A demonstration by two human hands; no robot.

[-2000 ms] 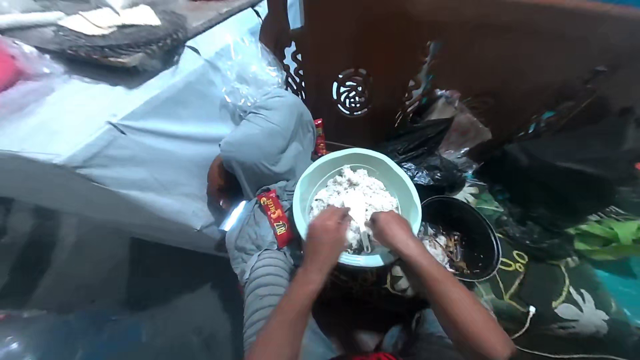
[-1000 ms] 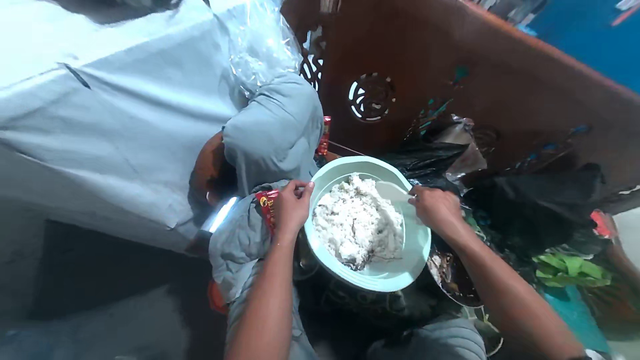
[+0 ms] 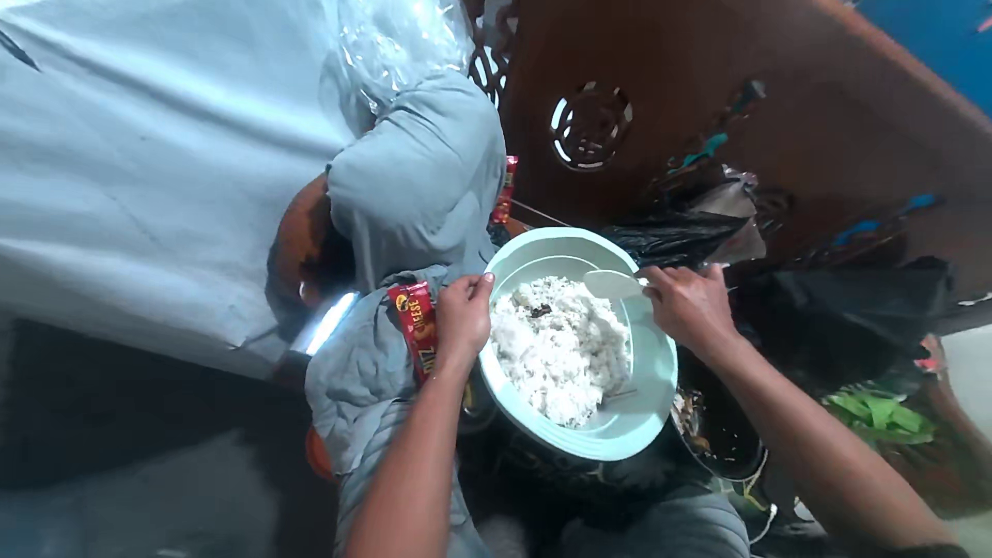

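A pale green plastic basin [image 3: 577, 449] holds a white crumbly food [image 3: 562, 353], perhaps rice, with a small dark bit on it. My left hand [image 3: 465, 318] grips the basin's left rim, thumb on top. At the upper right rim, my right hand [image 3: 686, 302] holds a pale flat spoon or rice paddle [image 3: 612, 284], whose blade reaches over the food. Whether the right fingers also hold the rim is hard to tell. A red snack packet [image 3: 416, 322] lies on grey cloth just left of my left hand.
Another person's grey-clad leg [image 3: 418, 178] is at the left, beside a white-covered surface [image 3: 155, 170]. A dark pan [image 3: 725, 434] with food scraps sits right of the basin. Black plastic bags [image 3: 674, 236] and green leaves [image 3: 880, 415] lie near a carved wooden panel [image 3: 666, 62].
Two seconds ago both hands were over the food inside the basin; now they are at its opposite rims. Since one second ago the basin has tilted or turned somewhat, and the view has shifted.
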